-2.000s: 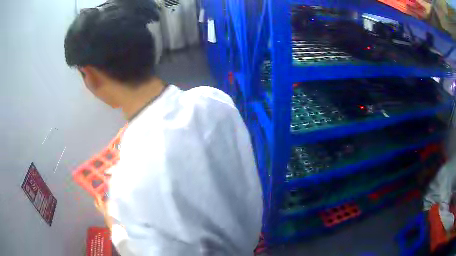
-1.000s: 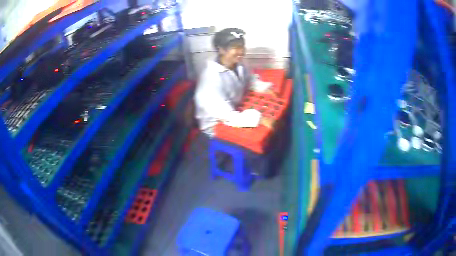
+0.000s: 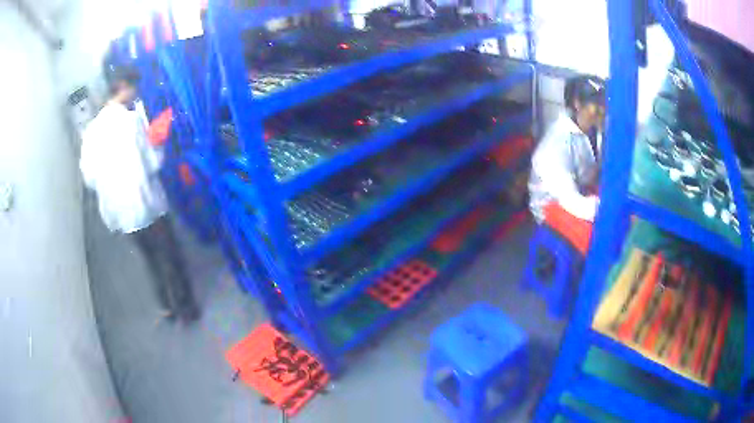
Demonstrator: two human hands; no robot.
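Neither of my hands is in the picture. Nearest in front of me, a blue plastic stool stands on the grey floor at the lower middle right. A red-orange tray with dark straps or cables on it is low at the lower left centre, beside the foot of a blue rack. The rack has green shelves with rows of small units and a few red lights. A red grid tray lies on its bottom shelf. The picture is blurred.
A person in white stands at the left by the wall, near a red tray. Another person in white sits at the right, partly behind a blue post. A right-hand rack holds red and yellow stacked trays.
The view has swung from the aisle between racks to the left rack's end. The seated person and the stool now appear further right. The standing person is back in view, farther away.
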